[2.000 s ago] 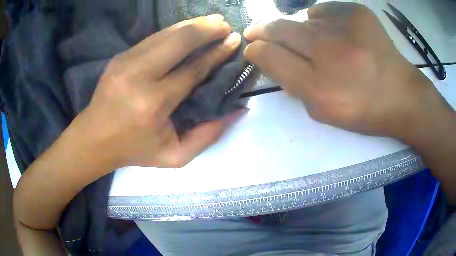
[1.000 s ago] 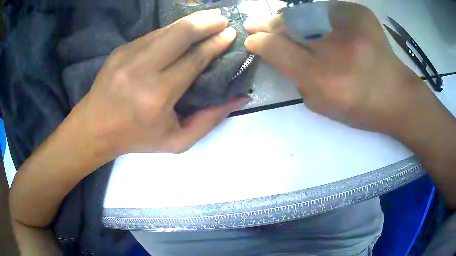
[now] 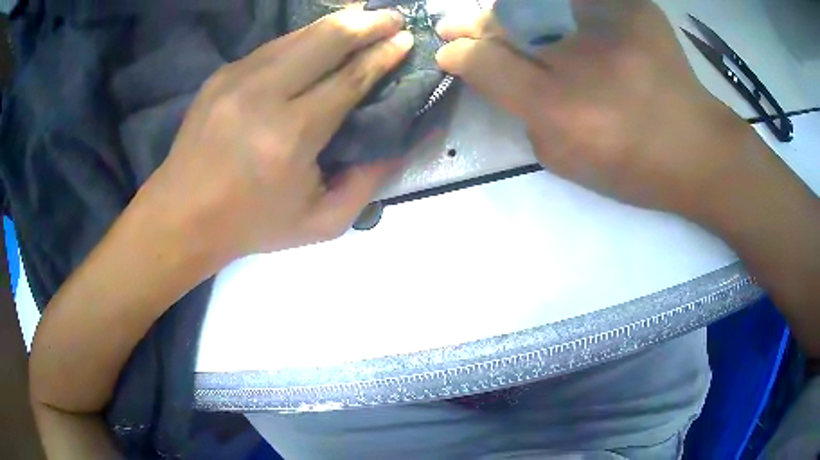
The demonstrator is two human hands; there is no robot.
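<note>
The dark grey garment [image 3: 162,99] lies under and around my left hand. A short line of metal zipper teeth [image 3: 437,94] shows at its edge between my hands. My left hand [image 3: 270,135] presses the cloth with its fingertips, thumb spread towards me. My right hand [image 3: 602,108] has its fingertips at the cloth edge, just right of the small presser foot [image 3: 418,15]. Whether the right fingers pinch the cloth or only rest on it is hard to tell. The needle itself cannot be made out.
Black thread snips [image 3: 739,79] lie at the right on the white machine table [image 3: 485,260]. A grey round-ended attachment [image 3: 536,22] hangs over my right hand. A ruler strip [image 3: 485,359] follows the near table edge. A blue crate [image 3: 751,386] shows lower right.
The grey attachment has come into view over my right hand. My left hand and the cloth have shifted slightly up, away from me, uncovering more metal plate and a rounded tab.
</note>
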